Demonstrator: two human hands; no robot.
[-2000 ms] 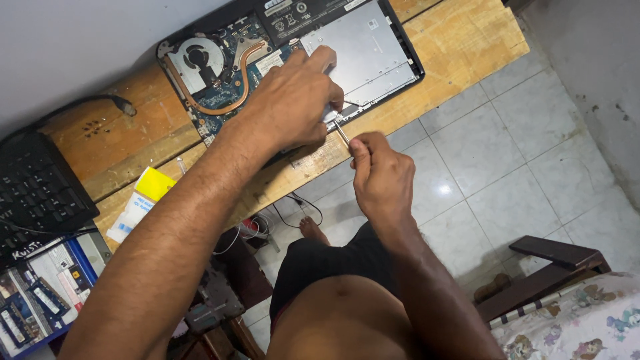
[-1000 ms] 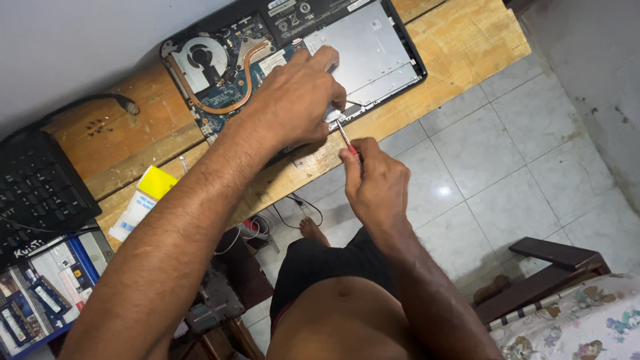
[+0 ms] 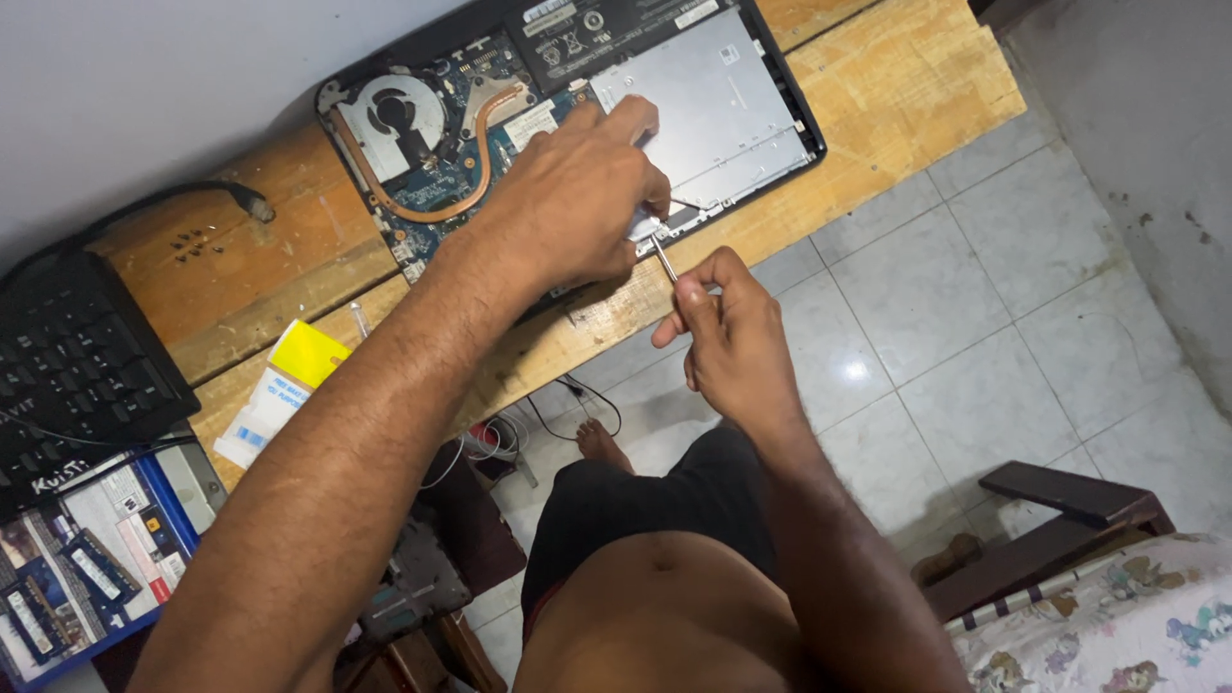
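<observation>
An opened laptop base [image 3: 818,144] lies on the wooden bench, showing a fan [image 3: 390,125], a copper heat pipe [image 3: 484,159], a battery [image 3: 616,38] and a silver metal drive or plate [image 3: 731,106]. My left hand [image 3: 587,192] rests over the board and the plate's near left corner, its fingers bent; whether it grips anything there is hidden. My right hand [image 3: 731,332], off the bench's front edge, holds a small screwdriver [image 3: 664,260] between thumb and fingers. The shaft's tip touches the laptop's front edge, close to my left fingertips.
Several small screws [image 3: 192,243] and a black cable [image 3: 192,188] lie on the bench [image 3: 905,106] at the left. Nearby are a yellow and white packet [image 3: 289,385], a black keyboard [image 3: 77,356] and a blue-edged tray [image 3: 164,500] with memory modules. Below right stands a dark wooden frame [image 3: 1059,520].
The fingers of my right hand have shifted on the screwdriver's handle, and one finger now sticks out to the left. My left hand stays at about the same place on the laptop.
</observation>
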